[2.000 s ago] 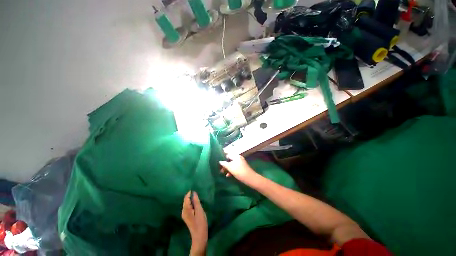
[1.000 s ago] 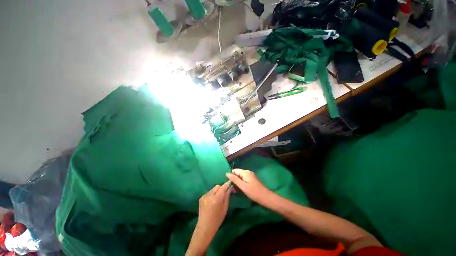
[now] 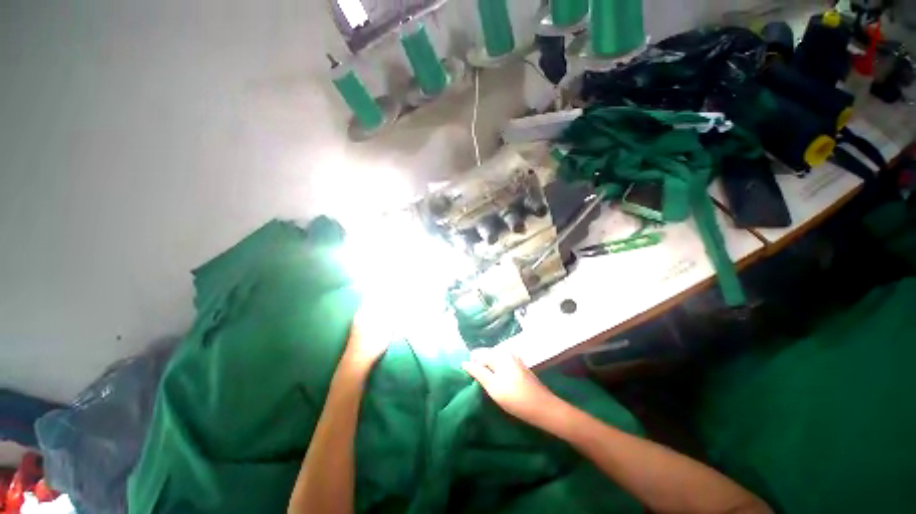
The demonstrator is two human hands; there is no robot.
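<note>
A large green cloth [image 3: 251, 371] spreads from the overlock machine [image 3: 492, 216] down over the front and lap. The machine's left end and needle area are hidden by white glare. My left hand [image 3: 370, 336] lies on the cloth at the lower edge of the glare, its fingertips washed out. My right hand [image 3: 507, 383] holds the cloth near its edge, at the table's front edge just below the machine, fingertips pinched on it.
Green-handled snips [image 3: 628, 244], tangled green strips [image 3: 653, 151] and a black flat rectangle [image 3: 755, 193] lie on the table [image 3: 643, 291]. Green spools [image 3: 426, 60] stand behind the machine. Dark thread cones [image 3: 804, 125] lie at back right. A green mound [image 3: 824, 402] is at right, a grey plastic bag [image 3: 105, 432] at left.
My left hand has moved up and left from beside my right hand to the glare by the machine. The cloth in front is more folded. The camera view has shifted.
</note>
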